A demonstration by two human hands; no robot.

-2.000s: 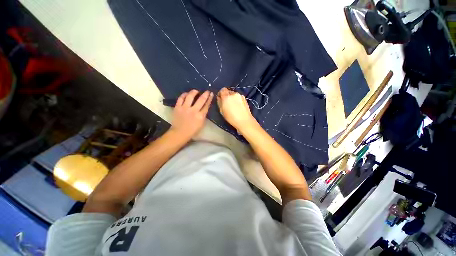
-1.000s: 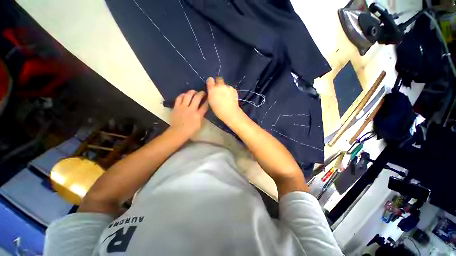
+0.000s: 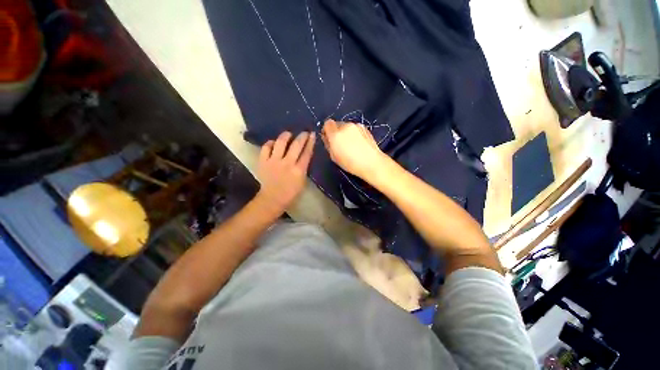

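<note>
The dark jacket cloth [image 3: 268, 65] with dashed white stitch lines lies over the cream table. My left hand [image 3: 284, 172] lies flat on its near edge, fingers together, pressing the cloth down. My right hand [image 3: 351, 147] is beside it, thumb and fingertips pinched together at the cloth edge; a needle is too small to make out. White basting thread [image 3: 382, 133] lies in loose loops on the cloth just behind my right hand.
An iron [image 3: 568, 83] stands at the far right. Near it lie a slate-blue board [image 3: 532, 172] and long brown rulers [image 3: 553, 202]. The cream table [image 3: 163, 43] edge runs down the left. A round yellow stool [image 3: 108, 219] is below at the left.
The camera view has shifted, so the table things sit further right. My right hand has come back down beside my left fingertips, and the thread lies in looser loops.
</note>
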